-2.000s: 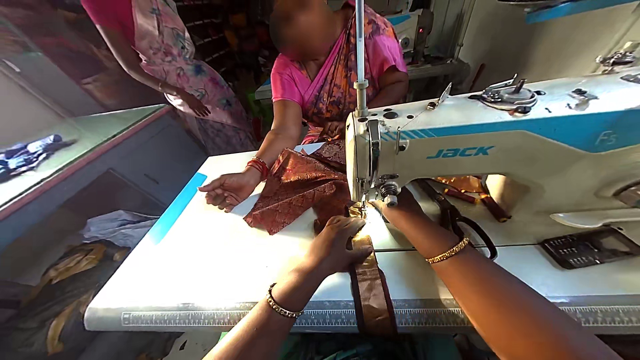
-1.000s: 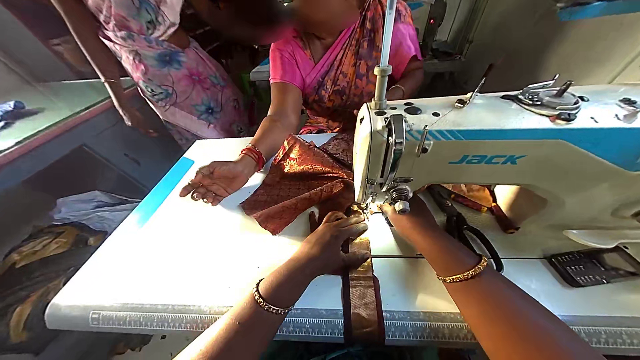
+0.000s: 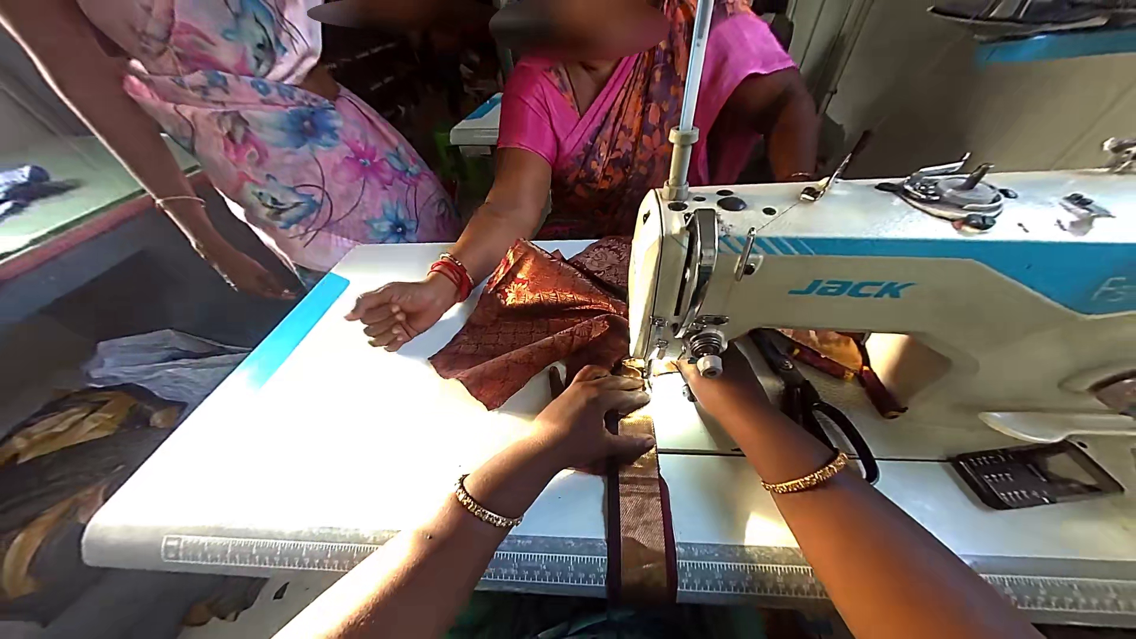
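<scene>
My left hand [image 3: 596, 417] presses the gold and maroon fabric border strip [image 3: 642, 506] against the bed of a Jack sewing machine [image 3: 852, 257], just in front of the needle area. The strip hangs over the table's front edge. Beside the presser foot, to its right, my right hand [image 3: 723, 382] touches the strip's edge; its fingertips are partly hidden by the machine head. Rust-red patterned brocade fabric [image 3: 550, 328] lies bunched to the left of and behind the needle, joined or overlapping near my left fingertips; which of the two I cannot tell.
Black-handled scissors [image 3: 812, 404] and a maroon and gold cloth piece [image 3: 843, 359] lie behind my right wrist. A black keypad phone or calculator [image 3: 1037, 475] sits at right. One co-worker's hand [image 3: 395, 312] rests by the brocade; another person [image 3: 293, 133] stands at left. A ruler tape [image 3: 293, 550] lines the front edge.
The co-worker's hand by the brocade has gone from spread fingers to curled ones. My hands stay at the needle area. The view has shifted somewhat.
</scene>
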